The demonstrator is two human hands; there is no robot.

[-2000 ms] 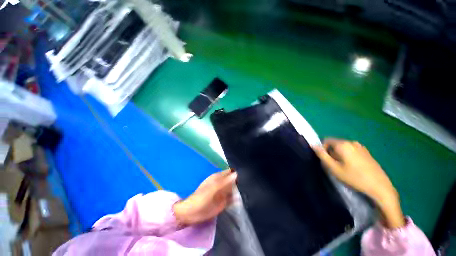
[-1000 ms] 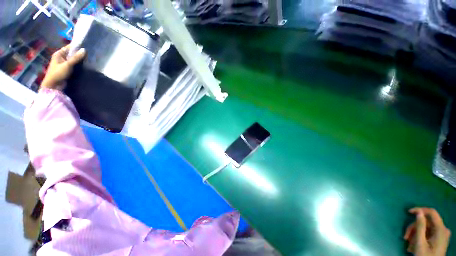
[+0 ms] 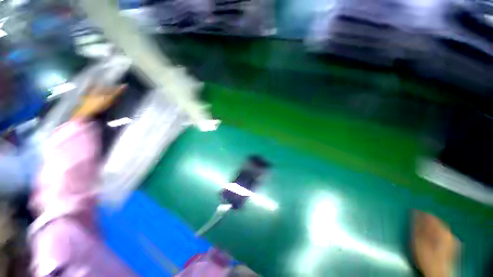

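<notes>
The frame is strongly blurred. My left hand (image 3: pixel 99 101) is at the far left, over the pile of sleeved panels (image 3: pixel 143 143). A dark panel surface (image 3: pixel 120 111) shows beside its fingers; whether the hand grips it cannot be told. My right hand (image 3: pixel 434 244) is low at the right over the green mat, with no held thing visible; its fingers are too blurred to read.
A dark phone (image 3: pixel 246 183) lies on the green mat (image 3: pixel 292 162) with a white cable (image 3: pixel 213 219) over the bench edge. A pale bar (image 3: pixel 157 67) slants above the left pile. More stacks (image 3: pixel 378 32) stand at the back; a dark panel (image 3: pixel 470 146) lies at the right.
The panel left the bench front and was carried by my left hand to the left pile. Since then that hand has come lower, onto the pile. My right hand let go of the panel earlier.
</notes>
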